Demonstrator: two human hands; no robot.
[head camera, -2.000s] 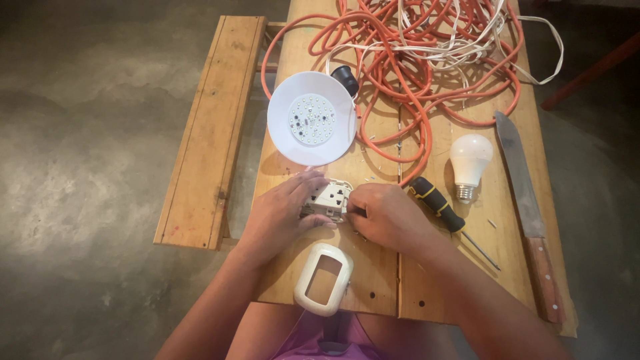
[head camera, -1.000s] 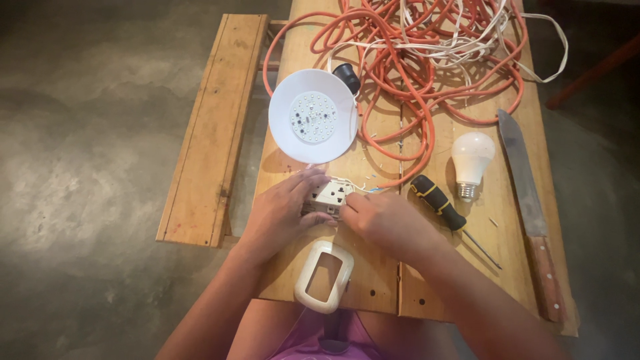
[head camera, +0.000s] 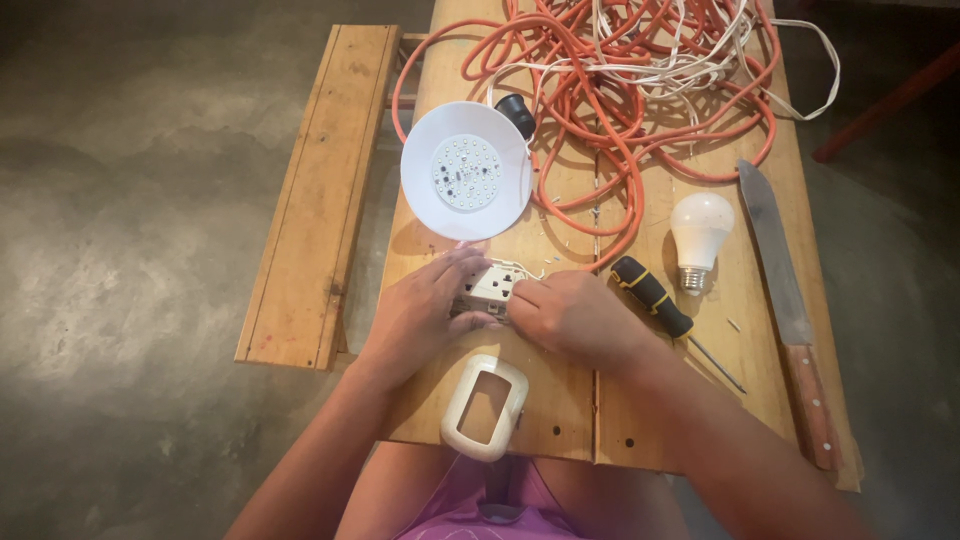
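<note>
A white electrical outlet block (head camera: 489, 283) lies on the wooden table between my hands, with thin whitish wires along its far edge. My left hand (head camera: 431, 304) grips its left end, fingers on top and thumb at the near side. The fingers of my right hand (head camera: 574, 311) are closed at its right end, by the wires; what they pinch is hidden. Close to the table's near edge lies an off-white outlet cover frame (head camera: 451, 429). Just beyond my left hand is a round white LED lamp (head camera: 517, 176), beside a black bulb socket (head camera: 514, 114).
Orange cord (head camera: 637, 202) and white wire (head camera: 697, 75) lie tangled at the far side. To my right are a black-and-yellow screwdriver (head camera: 651, 296), a white bulb (head camera: 702, 225) and a large knife (head camera: 780, 262). A wooden bench (head camera: 319, 202) stands left of the table (head camera: 555, 397).
My right hand has shifted slightly at the outlet block's right end. My left hand stays on the block. The cord, lamp and tools lie as before.
</note>
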